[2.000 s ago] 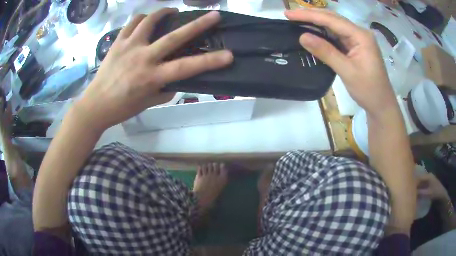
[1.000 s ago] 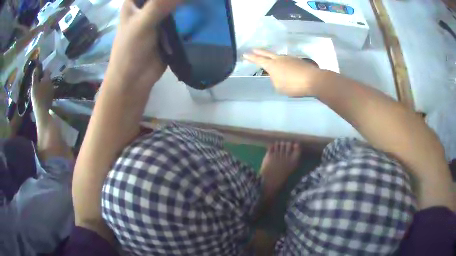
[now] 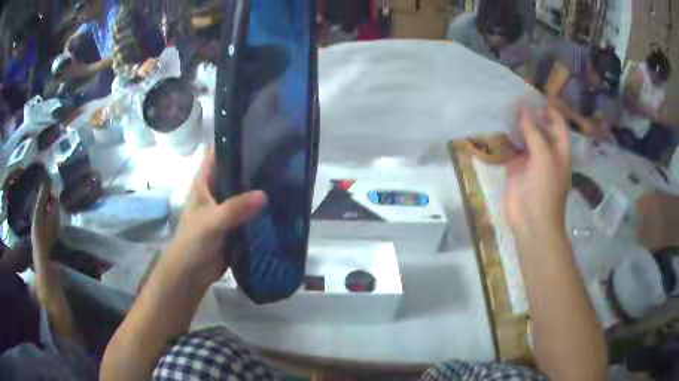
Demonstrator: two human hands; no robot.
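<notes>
My left hand [image 3: 212, 223] holds the long rounded black mirror-type device [image 3: 275, 156] upright near its lower end, with the thumb on the glossy blue-black front. The device's top is cut off by the picture's edge. My right hand [image 3: 540, 171] is raised at the right, blurred, its fingers apart, with a faint milky bag-like film by the fingertips; I cannot tell if it grips this. The open white box tray [image 3: 335, 307] with small dark parts stands behind and below the device. The printed white box lid [image 3: 417, 217] lies beyond it.
Wooden edging [image 3: 488, 253] runs along the table at the right. White drums [image 3: 636, 283] stand at the far right, and another drum [image 3: 173, 108] at the back left. A pale blue bagged device [image 3: 126, 216] lies at left. Several people sit around the tables; another person's hand [image 3: 46, 216] shows at left.
The view has tilted up. My left hand has turned the device upright with its front showing. My right hand has gone from the box tray to a raised place at the right.
</notes>
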